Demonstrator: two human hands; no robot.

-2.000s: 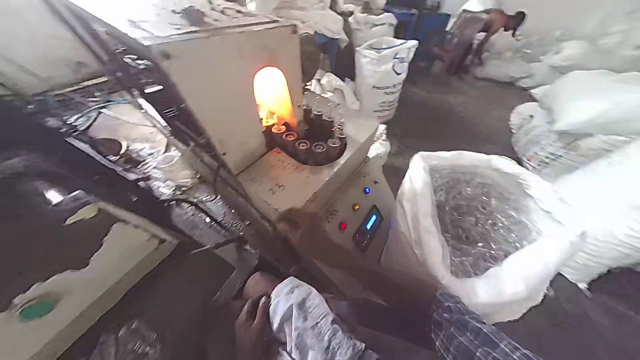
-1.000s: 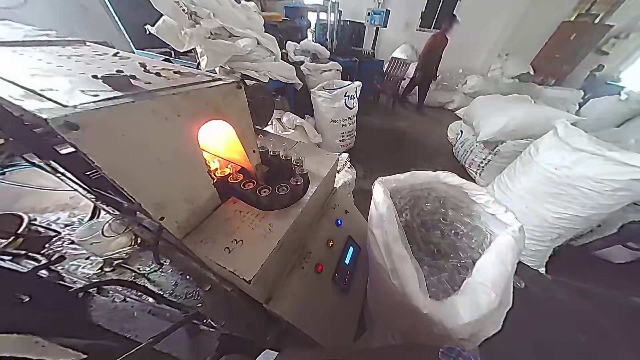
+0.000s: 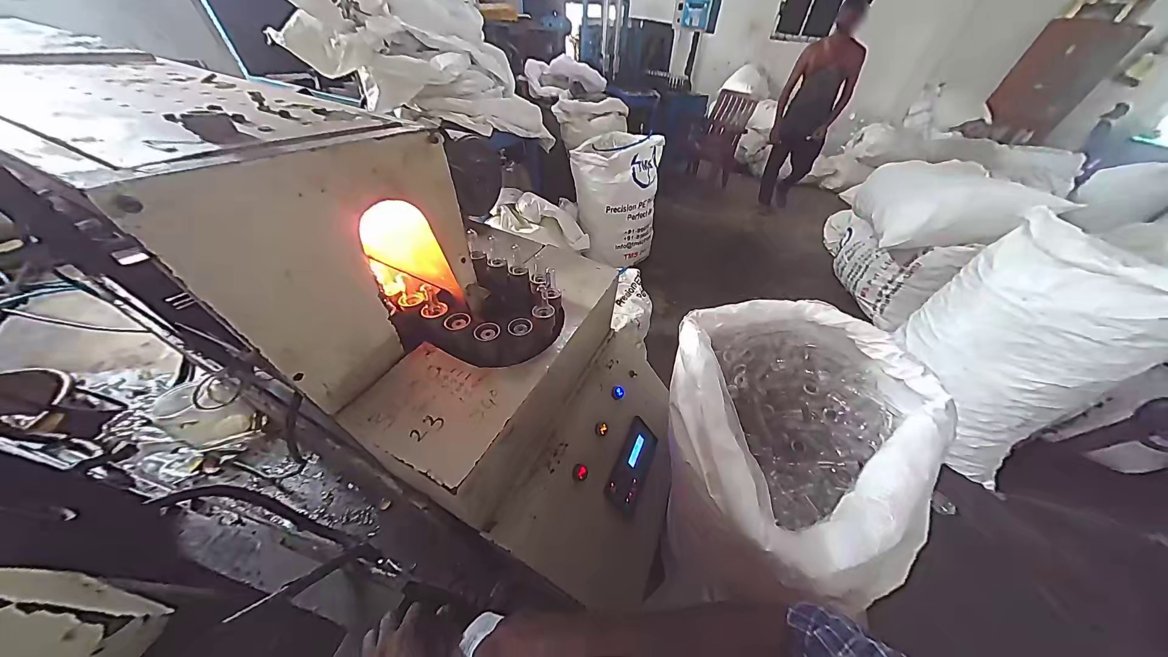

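Observation:
At the bottom edge my right hand shows only in part, dark and cut off by the frame. Its forearm comes in from the right, with a blue plaid sleeve and a white band or cloth near the wrist; whether it holds anything is unclear. My left hand is out of view. Above the arm stands a cream metal heating machine with an orange-glowing opening. A curved row of round holders runs out of it, some bearing clear plastic pieces. A control panel with lit buttons faces right.
An open white sack of clear plastic pieces stands right of the machine. Filled white sacks lie farther right. A person stands near a chair at the back. Cables and a cluttered metal frame run along the left.
The view has swung, bringing more of the room in. The person at the back, bent over two seconds ago, is now upright. My right hand shows less than two seconds ago.

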